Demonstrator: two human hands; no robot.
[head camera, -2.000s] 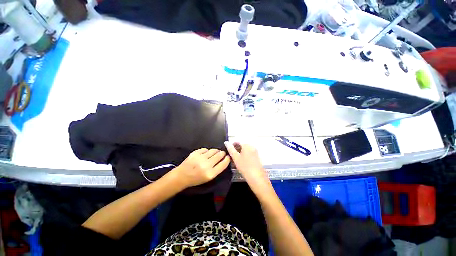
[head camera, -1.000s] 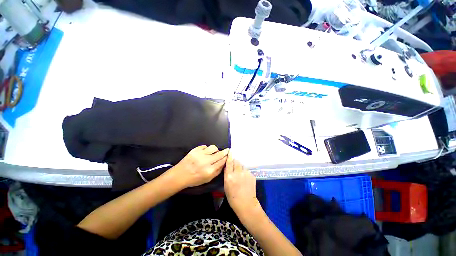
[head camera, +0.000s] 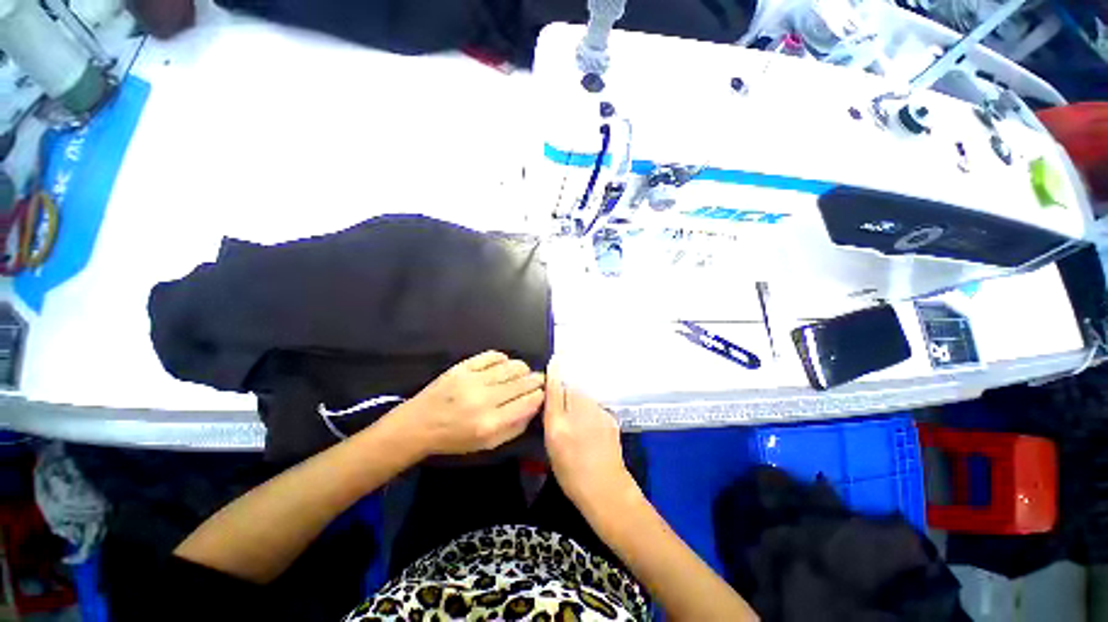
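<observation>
The dark garment piece (head camera: 365, 286) lies on the white table, left of the sewing machine (head camera: 717, 146). Its right edge runs up to the presser foot (head camera: 569, 227). My left hand (head camera: 480, 403) rests on the cloth near the table's front edge, its fingertips pinching the cloth edge. My right hand (head camera: 577, 431) touches the left fingertips and pinches the same edge. A thin white cord (head camera: 352, 413) curves on the cloth left of my left hand. The cloth between the fingertips is mostly hidden.
Thread snips (head camera: 719, 345), a thin dark stick (head camera: 764, 318) and a phone (head camera: 853, 345) lie right of the needle. Orange-red-handled scissors (head camera: 43, 231) lie far left. A blue crate (head camera: 851, 462), dark cloth (head camera: 826, 547) and a red stool (head camera: 1021, 484) are below right.
The right hand has moved left and in against the left fingertips. The cloth and both hands sit slightly further left in view; the cloth edge still runs to the presser foot.
</observation>
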